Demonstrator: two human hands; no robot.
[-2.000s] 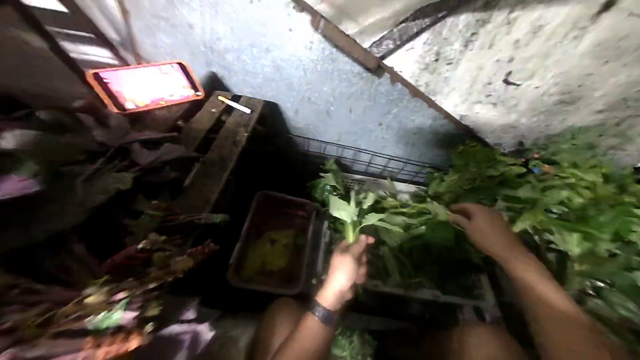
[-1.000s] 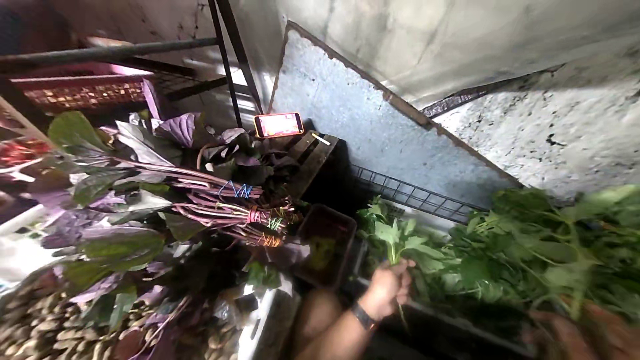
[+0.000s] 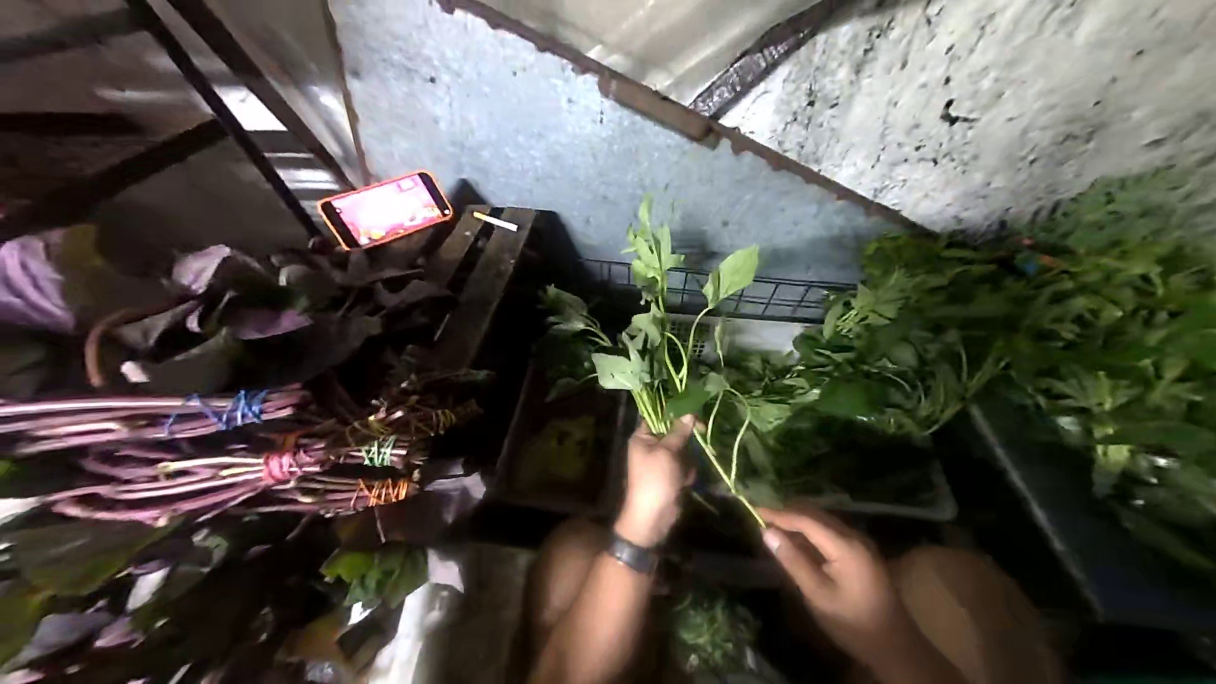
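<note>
My left hand [image 3: 657,470], with a dark band on its wrist, is closed around the stems of a small bunch of leafy greens [image 3: 651,332] that stands upright above it. My right hand [image 3: 826,560] is just below and to the right, its thumb and fingers pinching the lower end of a long green stem [image 3: 731,483]. That stem slants up to the bunch beside my left hand. Behind my hands, loose greens [image 3: 855,408] fill a pale crate [image 3: 926,508].
Purple-stemmed bundles [image 3: 190,456] tied with coloured bands lie at the left. A phone in an orange case [image 3: 385,209] leans by a wooden crate [image 3: 494,275] bearing a cigarette [image 3: 496,222]. A plastic tub [image 3: 513,456] is left of my hands; more greens [image 3: 1121,361] are piled right.
My right hand, among the greens at the right earlier, is now close to my left hand and holds a stem. My left hand still holds its bunch. The view has swung.
</note>
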